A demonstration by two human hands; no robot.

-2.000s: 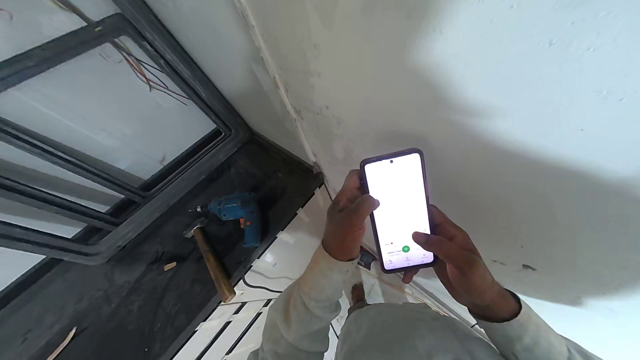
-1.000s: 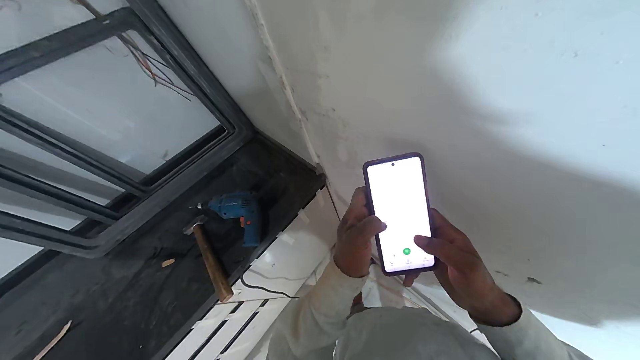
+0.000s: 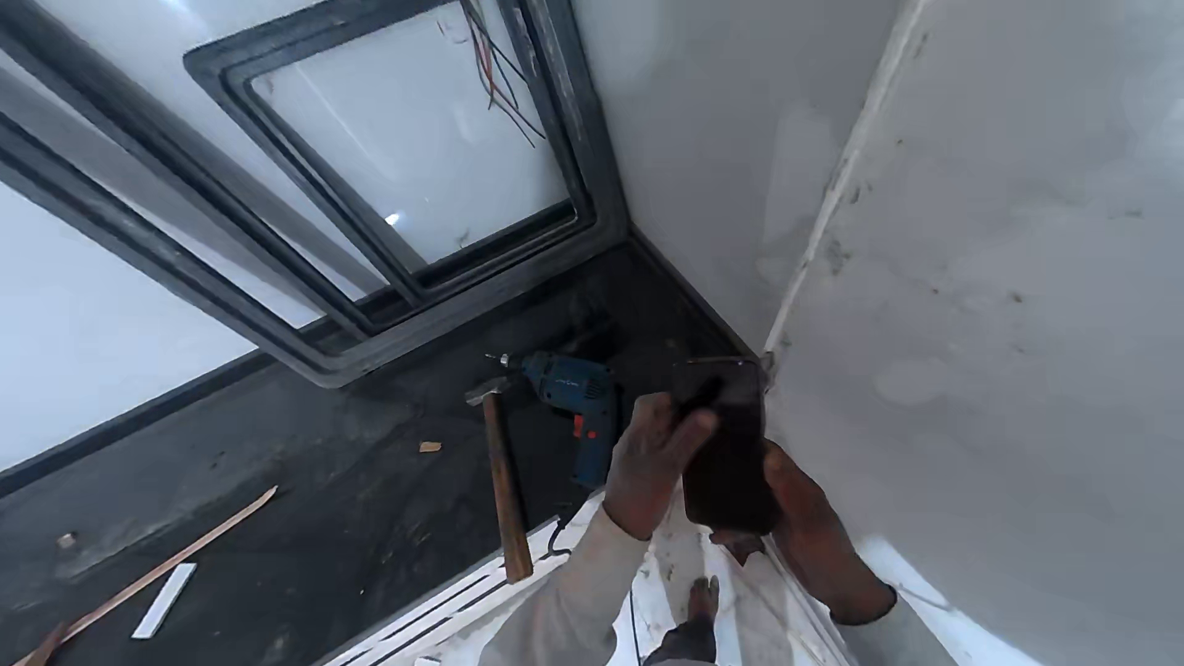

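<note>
A dark-screened smartphone (image 3: 729,462) is held upright near the middle of the head view. Along its lower right edge my right hand (image 3: 819,532) grips it. My left hand (image 3: 652,458) is at its left side, with the thumb over the screen; the fingers behind are hidden. Left of my hands, a blue power drill (image 3: 578,393) lies on a black surface (image 3: 370,499). Beside it lies a hammer (image 3: 504,486) with a wooden handle, its head close to the drill's chuck.
A dark frame with bars (image 3: 407,314) stands at the upper left, with loose wires (image 3: 499,79) behind it. A thin wood strip (image 3: 185,560), a white strip (image 3: 164,599) and a wood chip (image 3: 430,447) lie on the black surface. Plastered walls meet at a corner on the right.
The phone's screen has gone from bright white to dark. The view has swung left, showing more of the black surface and the frame.
</note>
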